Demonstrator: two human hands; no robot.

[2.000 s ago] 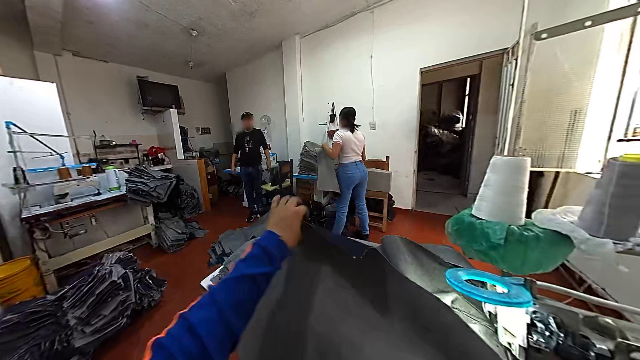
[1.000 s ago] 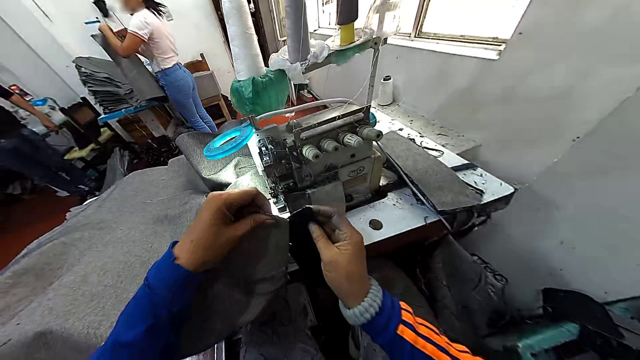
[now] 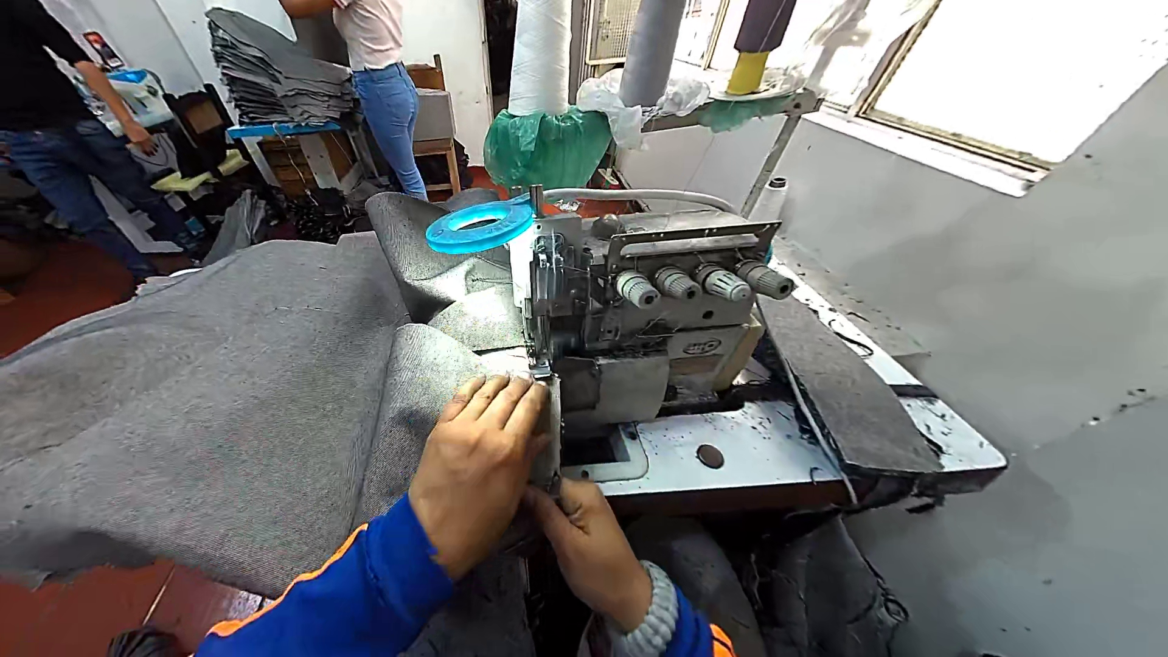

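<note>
An overlock sewing machine [image 3: 639,319] stands on a white worktable, its lit presser foot area just beyond my fingers. Grey denim fabric [image 3: 265,365] spreads from the machine over the left side. My left hand [image 3: 484,447] lies on the fabric close to the presser foot, fingers together and pressing it down. Nearer to me, my right hand [image 3: 589,547] pinches the fabric's edge between thumb and fingers, below the machine's front corner. A blue plastic ring [image 3: 481,226] is at the machine's upper left.
Thread cones [image 3: 540,64] rise behind the machine, one wrapped in green plastic. A dark fabric strip [image 3: 849,392] lies on the table's right side, beside the wall. Two people stand at the back left near stacked grey fabric [image 3: 274,73]. More dark fabric hangs below the table.
The view has swung right and down to the machine. Since one second ago, my left hand has flattened onto the fabric by the presser foot, and my right hand has moved lower along its edge.
</note>
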